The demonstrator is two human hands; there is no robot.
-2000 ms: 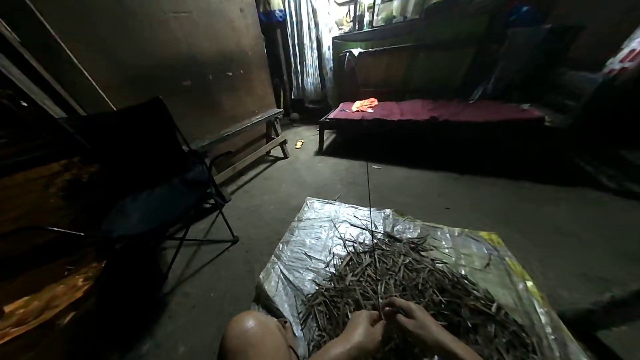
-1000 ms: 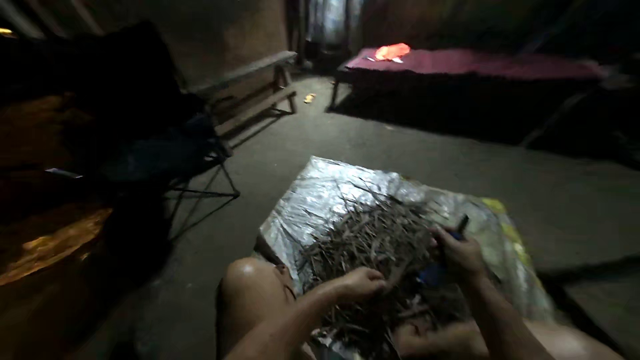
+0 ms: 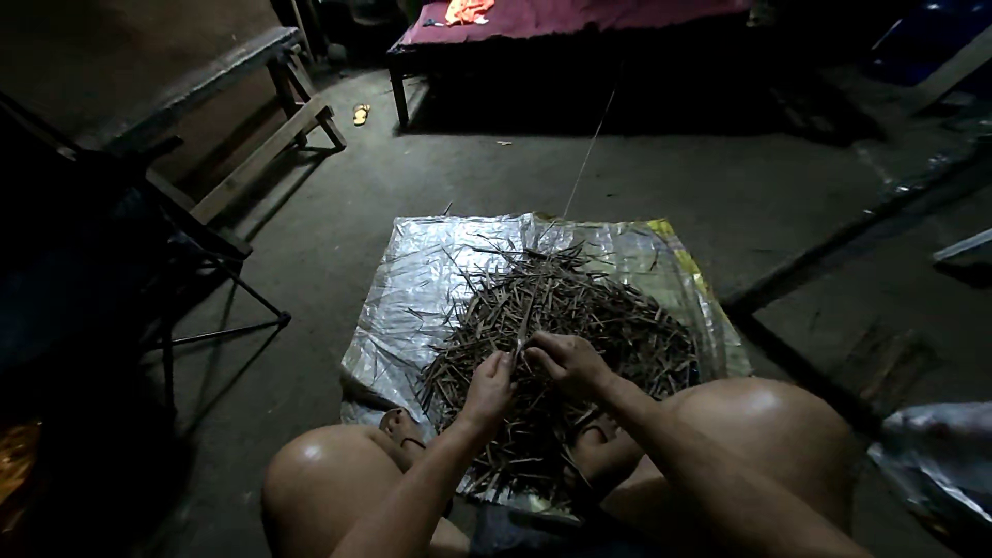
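Note:
Above the pile of dry, dark plant strips [image 3: 566,310], my left hand [image 3: 490,387] is closed on a thin strip [image 3: 520,345] held between thumb and fingers. Just to its right, my right hand [image 3: 570,363] pinches at the same strip. Both hands are close together. A thin pale cord [image 3: 593,147] runs from the far edge of the sheet back toward the bed; whether it joins the strip cannot be told. The pile lies on a silvery plastic sheet [image 3: 403,287] between my knees. No knife shows in either hand.
A wooden bench [image 3: 260,167] and a dark folding chair [image 3: 225,333] stand at the left. A low bed with a maroon cover [image 3: 542,17] bears an orange cloth [image 3: 468,11]. A yellow slipper [image 3: 361,115] lies on the floor. Silvery plastic [image 3: 942,449] is at the lower right.
One second ago my hands were apart, the right one holding a dark-handled tool; now they are together at the strip and that tool is out of sight. The view has shifted.

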